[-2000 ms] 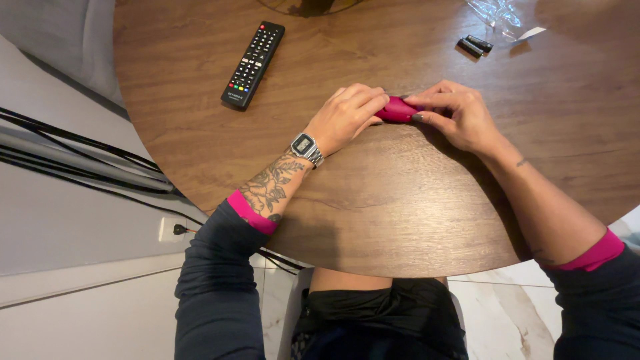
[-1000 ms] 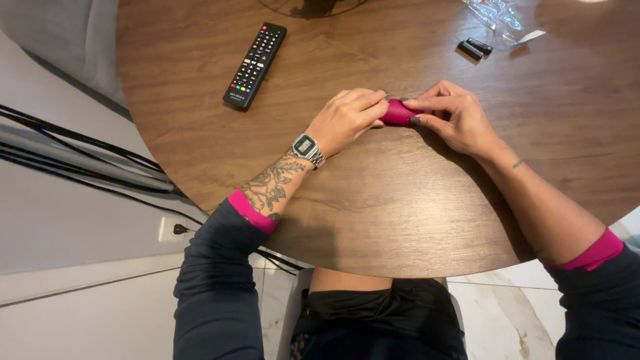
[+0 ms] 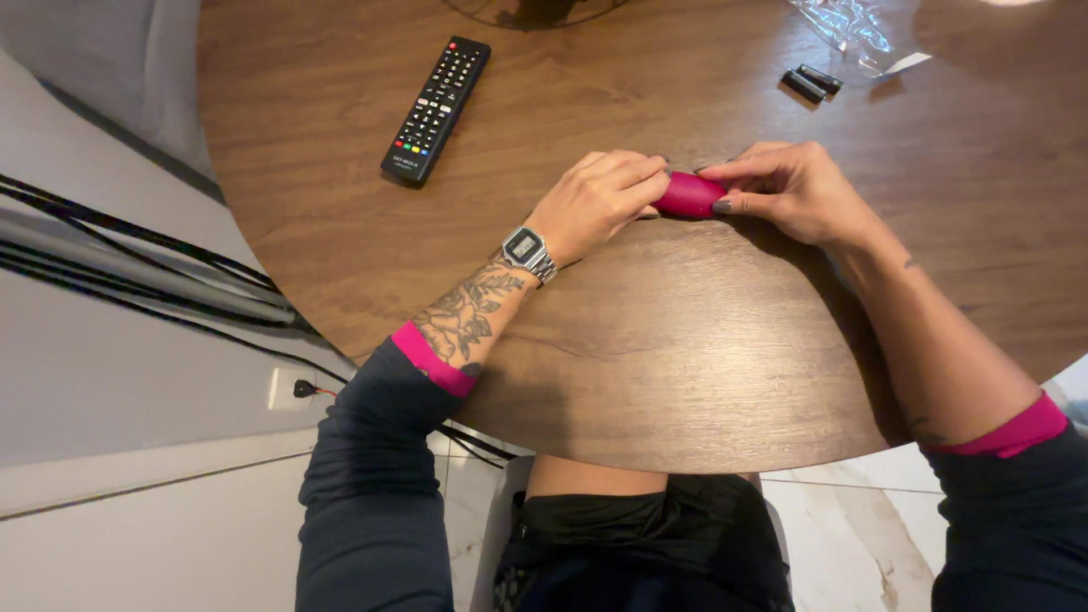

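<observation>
A small rounded magenta object [image 3: 690,195] lies sideways between my hands, low over the wooden table; its exact kind cannot be told. My left hand [image 3: 602,197] grips its left end, with the fingers curled over it and hiding that part. On the right end, my right hand [image 3: 786,189] pinches it between thumb and fingertips. Two small dark batteries [image 3: 803,86] lie side by side beyond my right hand. To the left of my hands rests a black remote control [image 3: 436,110], buttons facing up.
The round wooden table [image 3: 646,399] has its near edge before my lap. A clear plastic wrapper [image 3: 854,34] lies past the batteries. A dark wire-like stand [image 3: 540,12] shows at the far edge of view. Black cables [image 3: 144,289] run along the wall at left, near a socket [image 3: 291,388].
</observation>
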